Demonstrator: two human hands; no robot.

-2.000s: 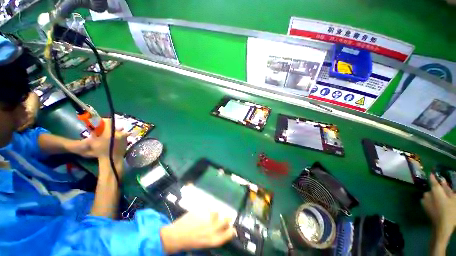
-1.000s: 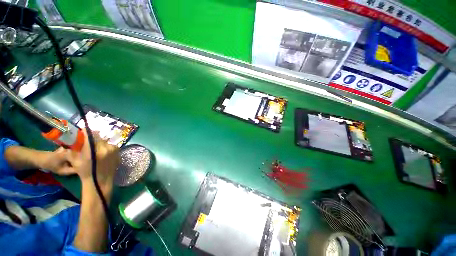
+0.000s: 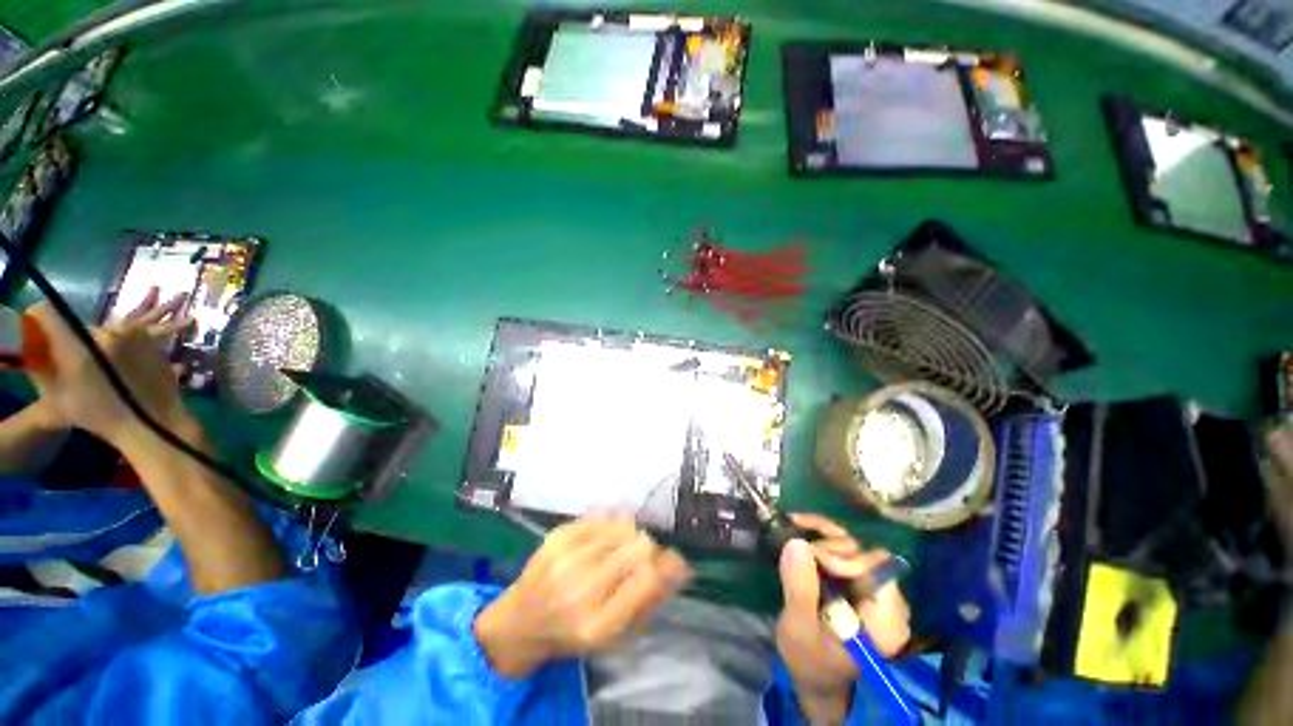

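Note:
A black-edged tablet unit (image 3: 596,426) lies face up in front of me, with its silver-white inside showing and its circuit board at the right end. My right hand (image 3: 837,610) grips the soldering iron (image 3: 872,669), which has a blue handle; its metal tip points up and left over the board end. My left hand (image 3: 589,589), slightly blurred, is at the tablet's lower edge with fingers closed on thin solder wire (image 3: 661,496). The wire's end near the board is hard to make out.
Red wired components (image 3: 752,272) lie beyond the tablet. A solder spool (image 3: 333,447) and mesh disc (image 3: 272,350) stand left. Right are a fume fan (image 3: 922,341), tape roll (image 3: 908,457) and yellow sponge (image 3: 1124,624). Another person's hand (image 3: 107,369) works at far left.
The view has tilted down. Both my hands have come in at the near tablet, the right with the soldering iron. Earlier, one hand was over this tablet, then none.

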